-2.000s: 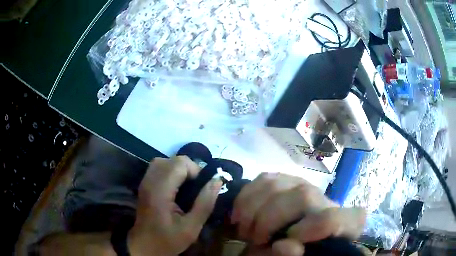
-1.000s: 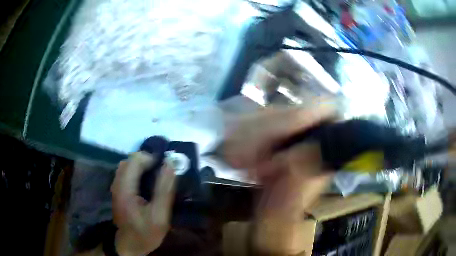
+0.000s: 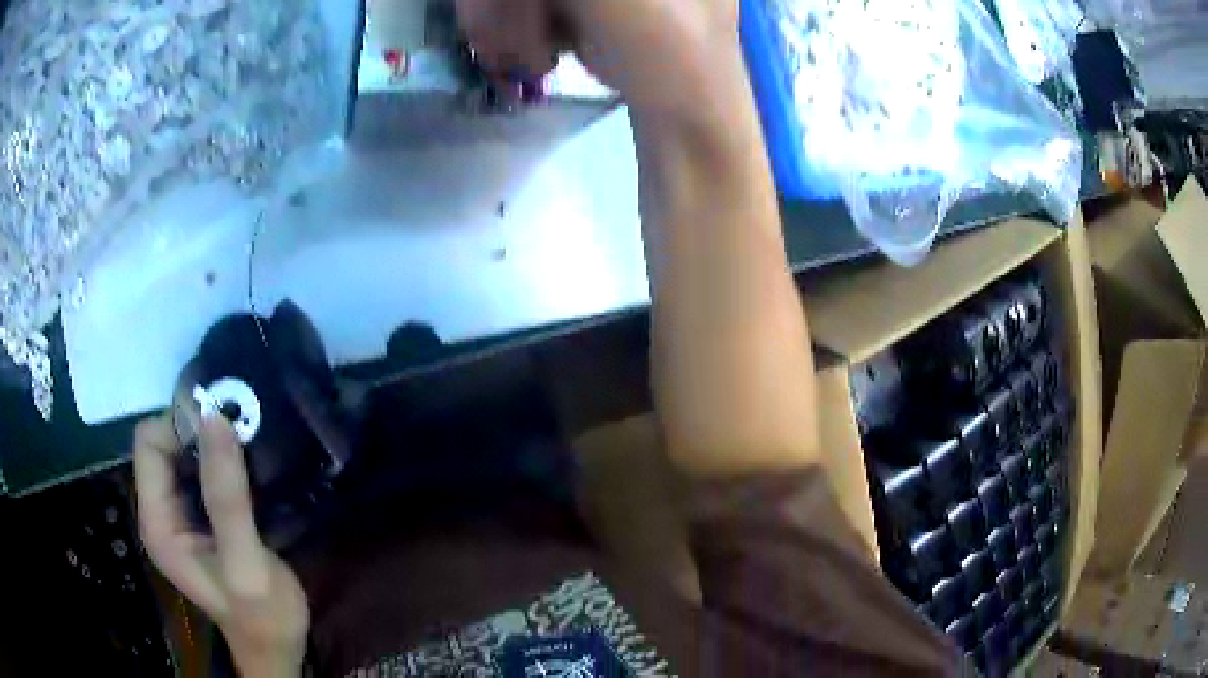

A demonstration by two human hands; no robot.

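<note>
My left hand [image 3: 219, 543] holds a black housing [image 3: 285, 464] over the bench edge at the lower left. A white piece with a dark centre hole [image 3: 240, 421] sits in the housing, with my fingertip against it. A thin dark wire [image 3: 253, 285] runs up from the housing over the white board [image 3: 570, 219]. My right hand [image 3: 596, 40] is at the top, partly cut off by the picture's edge, over the front of the screw feeder [image 3: 421, 82]. What it holds is hidden; the screwdriver does not show clearly.
A heap of small white plates [image 3: 133, 106] lies at upper left. A blue tray [image 3: 795, 119] with bagged white parts stands right of my forearm. An open packed carton [image 3: 848, 437] is at right. A small dark round thing [image 3: 413, 342] lies at the board's edge.
The view has swung right and down. My right hand has moved from beside the housing up to the feeder. My left hand still holds the housing, now farther left in view.
</note>
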